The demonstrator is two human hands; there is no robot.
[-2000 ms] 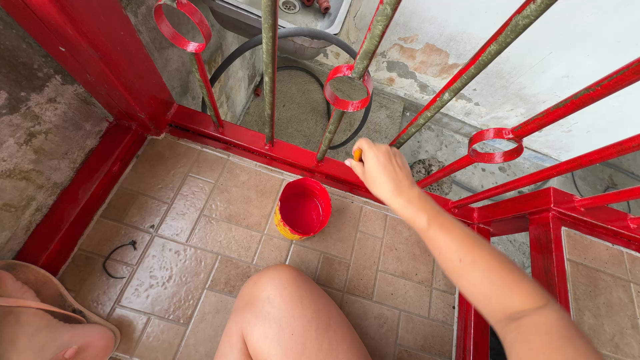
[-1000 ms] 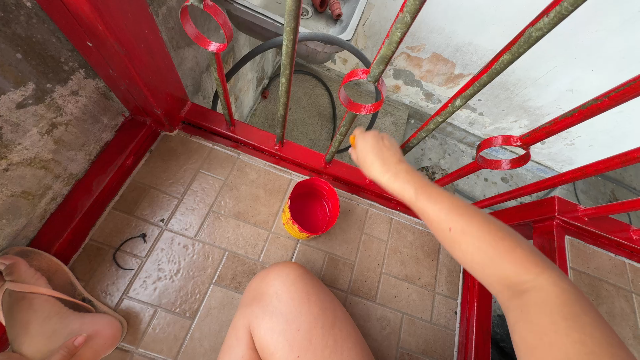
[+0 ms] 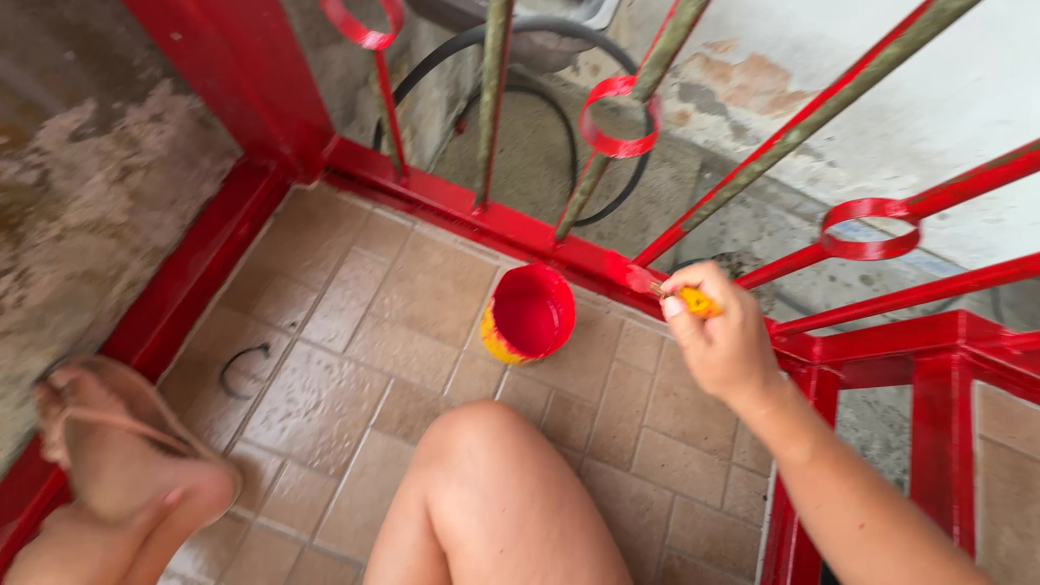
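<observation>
My right hand [image 3: 715, 333] grips the yellow handle of a paintbrush [image 3: 695, 299], whose red-coated bristles lie against the bottom rail [image 3: 601, 262] of a metal railing, close to the foot of a slanted bar [image 3: 780, 146]. That bar is partly red and partly bare, greenish grey. To the left of my hand, a can of red paint [image 3: 528, 315] with a yellow, paint-streaked outside stands on the tiles. Red metal rings [image 3: 621, 118] are fixed to some of the bars. My left hand is not in view.
Brown floor tiles [image 3: 439, 284] lie inside the red frame. A bent black strip [image 3: 244, 370] rests on them, near a sandalled foot [image 3: 122, 447] at the left. My bent knee [image 3: 487, 471] is at the bottom centre. Beyond the bars are a black hose [image 3: 626, 195] and a sink [image 3: 561, 36].
My right hand has moved down from beside the bars to the bottom rail. The brush's bristles now show against that rail. The paint can stands in the same place on the tiles.
</observation>
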